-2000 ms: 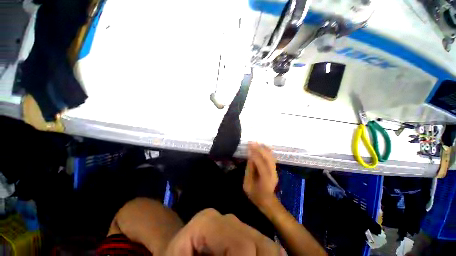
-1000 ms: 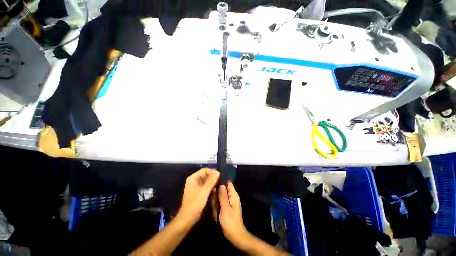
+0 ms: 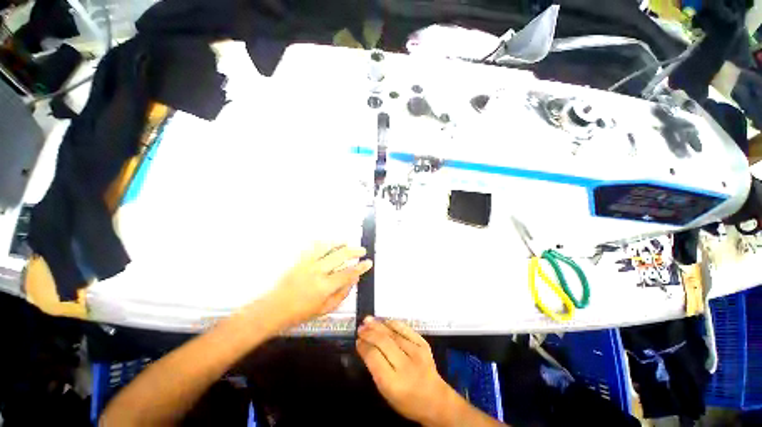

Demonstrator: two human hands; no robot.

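A narrow black strip point(image 3: 367, 288) runs straight from the presser foot area of the white sewing machine point(image 3: 518, 125) down to the table's front edge. My left hand point(image 3: 322, 279) lies on the table at the strip's left side, its fingertips on the strip about midway. My right hand point(image 3: 397, 359) is at the front edge, thumb and fingers pinching the strip's lower part. The needle and presser foot point(image 3: 378, 179) are small and blurred at the strip's far end. Whatever continues below my right hand is dark and hard to tell.
Scissors point(image 3: 551, 288) with yellow and green handles lie right of the strip. Small metal parts point(image 3: 652, 263) cluster at the far right. Black cloth pieces point(image 3: 92, 179) drape at the left. Blue crates point(image 3: 585, 359) stand below the table edge.
My left hand has moved up from below the edge onto the table beside the strip. My right hand stays near the edge. The view has shifted, and the strip now lies straight and narrow.
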